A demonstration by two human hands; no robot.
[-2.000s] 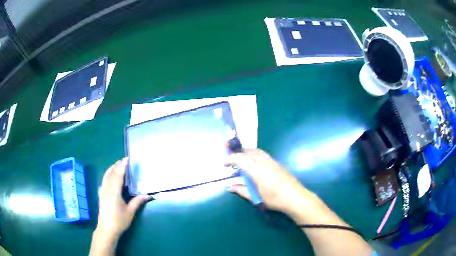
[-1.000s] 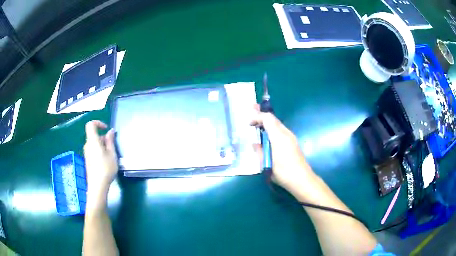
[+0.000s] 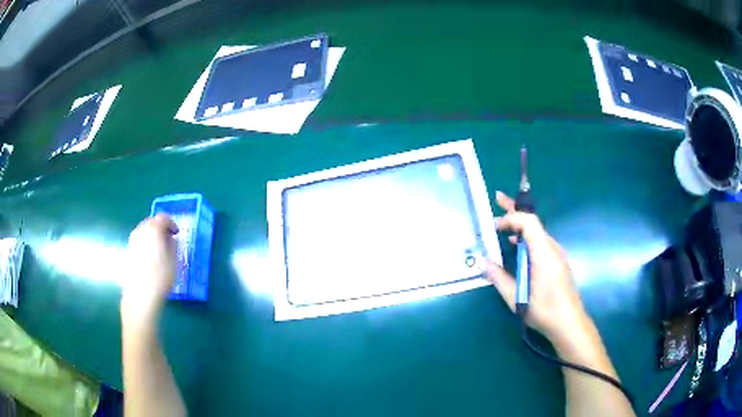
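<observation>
A tablet cover [image 3: 374, 232] lies flat on a white backing sheet [image 3: 277, 313], glaring white, with a small ring-shaped hole [image 3: 470, 261] at its lower right corner. My right hand [image 3: 541, 265] holds a soldering iron [image 3: 522, 269] upright in the picture, tip away from me, beside the sheet's right edge; its thumb is by the cover's corner. My left hand [image 3: 152, 256] is at the blue parts bin [image 3: 203, 252], fingertips over its left side. Whether the fingertips pinch a part cannot be seen.
More covers on white sheets lie on the far strip, at upper left [image 3: 260, 77] and upper right [image 3: 651, 85]. A white round fan [image 3: 714, 138] and a black station [image 3: 683, 281] stand at right, with a pink stick [image 3: 669, 387]. A person's sleeve [image 3: 41, 366] shows at lower left.
My left hand has left the cover and moved to the blue bin. The cover now lies squarely on its sheet. The iron has come off the cover and stays in my right hand. The view has shifted.
</observation>
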